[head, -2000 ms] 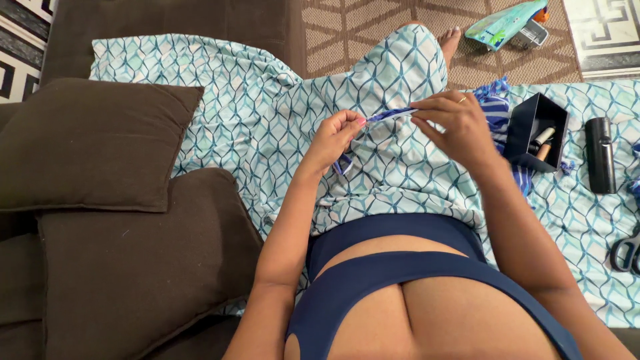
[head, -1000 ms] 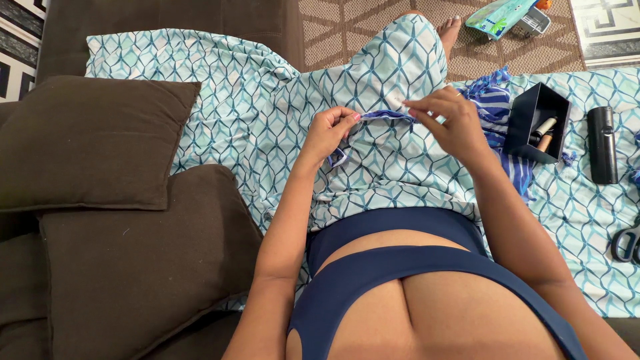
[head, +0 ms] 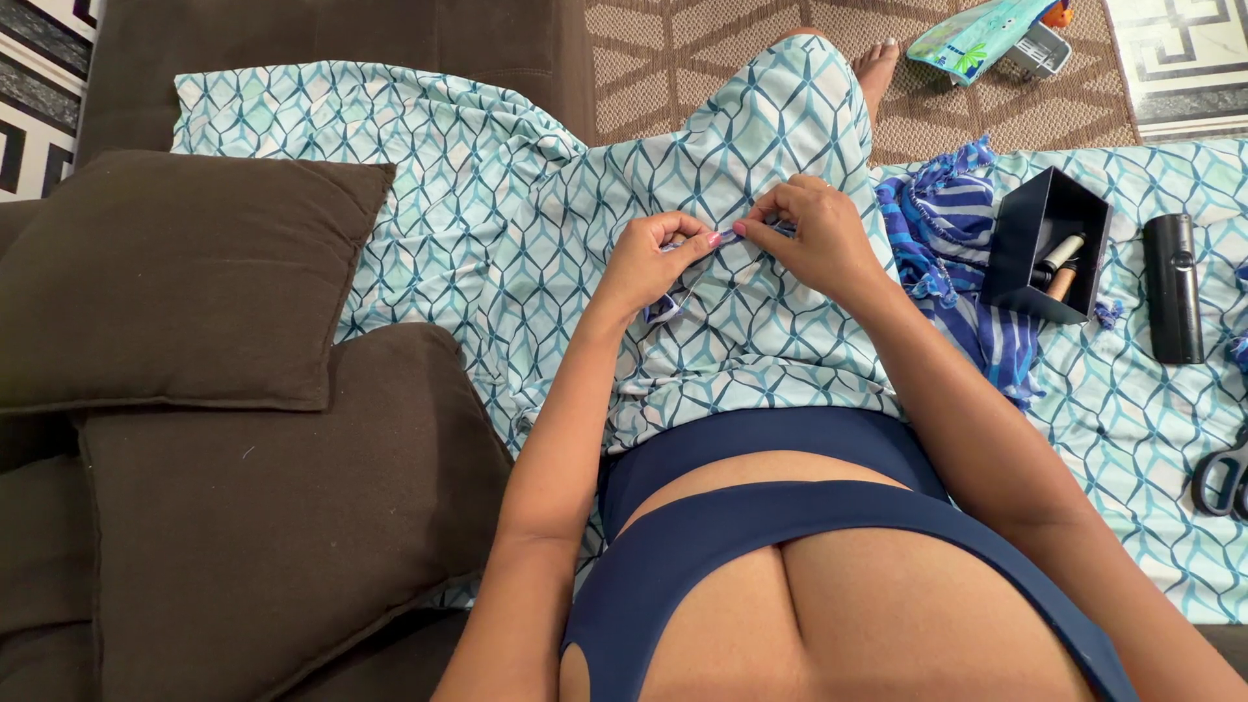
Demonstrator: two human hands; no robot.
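My left hand (head: 660,261) pinches a narrow strip of blue and white fabric (head: 729,236) between thumb and fingers above my lap. Close beside it, my right hand (head: 811,232) grips the same strip, fingertips nearly touching those of the left. A loose end of the fabric hangs below my left hand, with a thin thread near it. Whether a needle is held cannot be told. Under both hands lies a patterned teal and white cloth (head: 546,253), spread over my legs and the seat.
Right of my lap lie a blue striped cloth (head: 946,224), a dark open box (head: 1014,239) holding small tubes, a black cylindrical case (head: 1174,290) and scissors (head: 1219,483). Brown cushions (head: 175,283) are at left. A teal pouch (head: 975,39) rests on the rug (head: 663,68).
My right hand has moved left, closer to my left hand, and less of the strip shows between them. The left hand has stayed in nearly the same place.
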